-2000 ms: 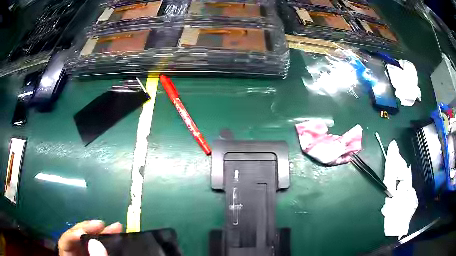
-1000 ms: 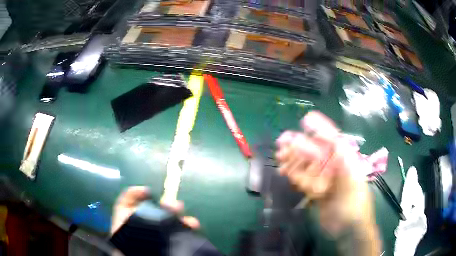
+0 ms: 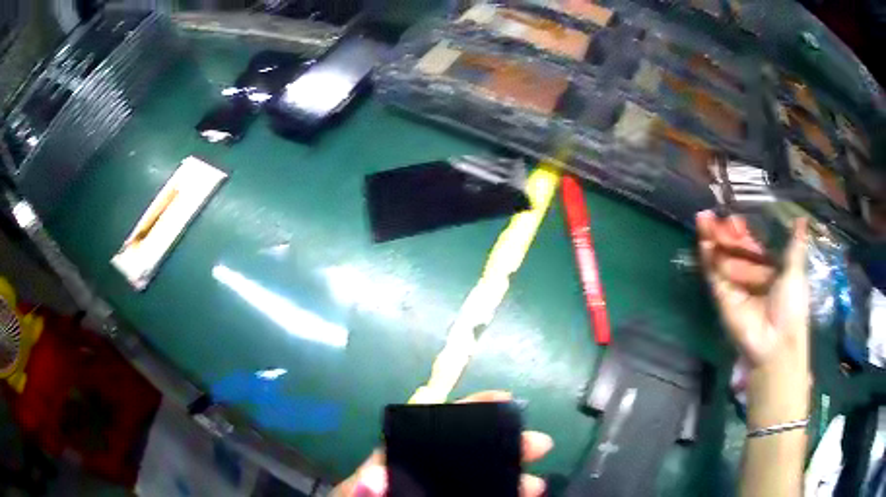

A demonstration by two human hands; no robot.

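Note:
My left hand point(image 3: 536, 448) is at the bottom edge, partly cut off, and holds a glossy black phone screen point(image 3: 453, 448) with fingers on both sides. My right hand point(image 3: 753, 281) is raised at the right, fingers spread upward at the edge of the blister trays point(image 3: 486, 102). A blurred, clear and silvery piece point(image 3: 763, 199) shows at its fingertips; I cannot tell if the hand grips it. The dark grey jig point(image 3: 636, 417) lies tilted at the lower right, with no screen visible in it.
A red marker point(image 3: 586, 262) lies beside the yellow tape point(image 3: 486, 291). A black sheet point(image 3: 437, 197) lies left of the tape. A pale strip part point(image 3: 170, 223) and dark glossy objects point(image 3: 321, 89) are at the left. White wipes show at the lower right edge.
The view has swung left and tilted. My right hand has moved from above the jig up to the trays. My left hand still holds the black screen, now showing its flat face.

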